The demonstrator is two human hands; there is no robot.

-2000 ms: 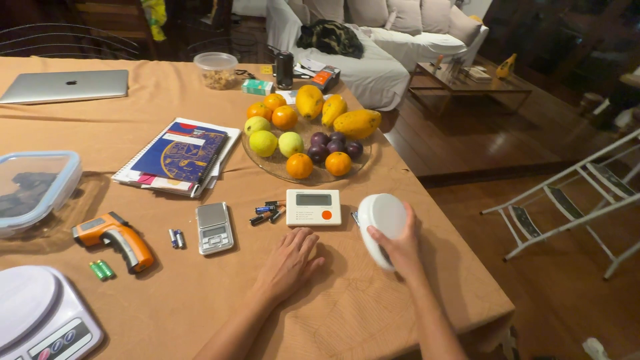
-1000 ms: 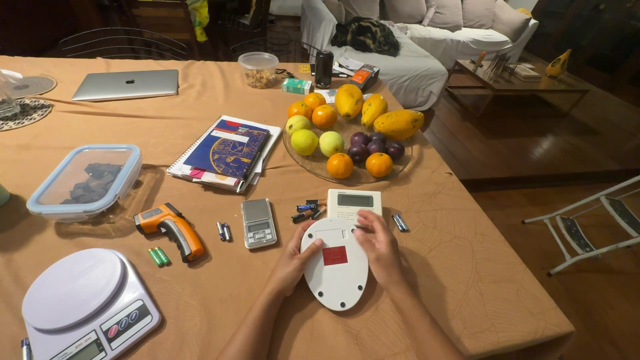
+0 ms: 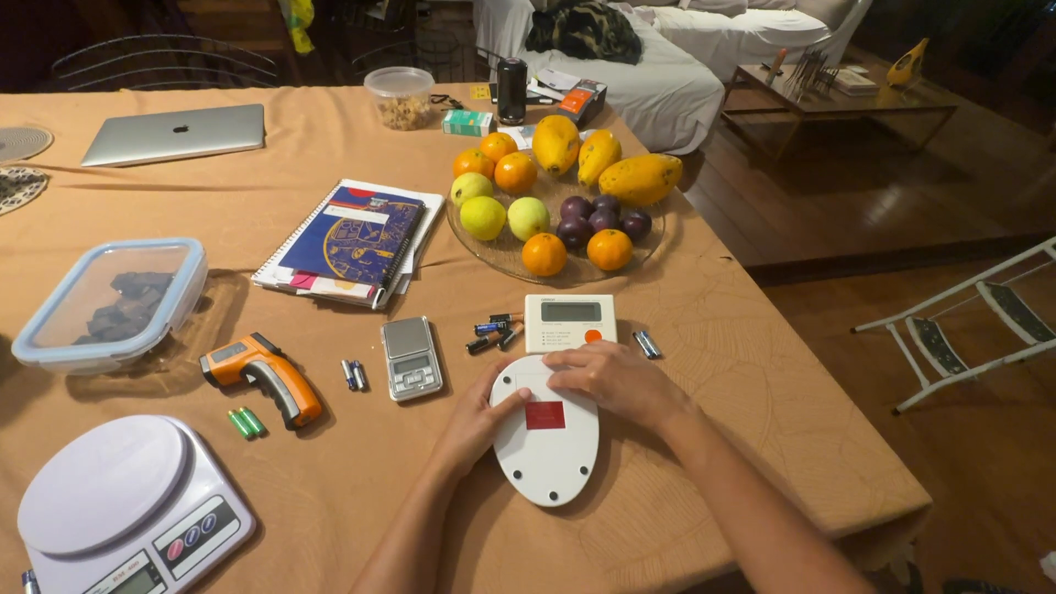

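My left hand (image 3: 478, 412) grips the left side of a white oval device (image 3: 546, 462), its underside up, showing dark round feet and a red label. The fingers of my right hand (image 3: 615, 384) rest on its top end; whether they grip it cannot be told. Just beyond lies a white Omron device (image 3: 569, 318) with a display and orange button. Loose batteries (image 3: 492, 332) lie at its left and two more (image 3: 648, 345) at its right. A pocket scale (image 3: 412, 360), an orange infrared thermometer (image 3: 262, 375), green batteries (image 3: 247, 422) and a white kitchen scale (image 3: 124, 503) are further left.
A glass platter (image 3: 487, 262) of fruit stands beyond the devices. Spiral notebooks (image 3: 351, 239), a lidded glass container (image 3: 115, 305) and a laptop (image 3: 177, 134) are to the left. A plastic tub (image 3: 400, 99) and black can (image 3: 511, 91) stand at the back, a stepladder (image 3: 973, 322) off the table's right.
Two seconds ago my right hand held the white oval device at the right and my left hand lay on the table. The device is now turned underside up, with my left hand gripping it.
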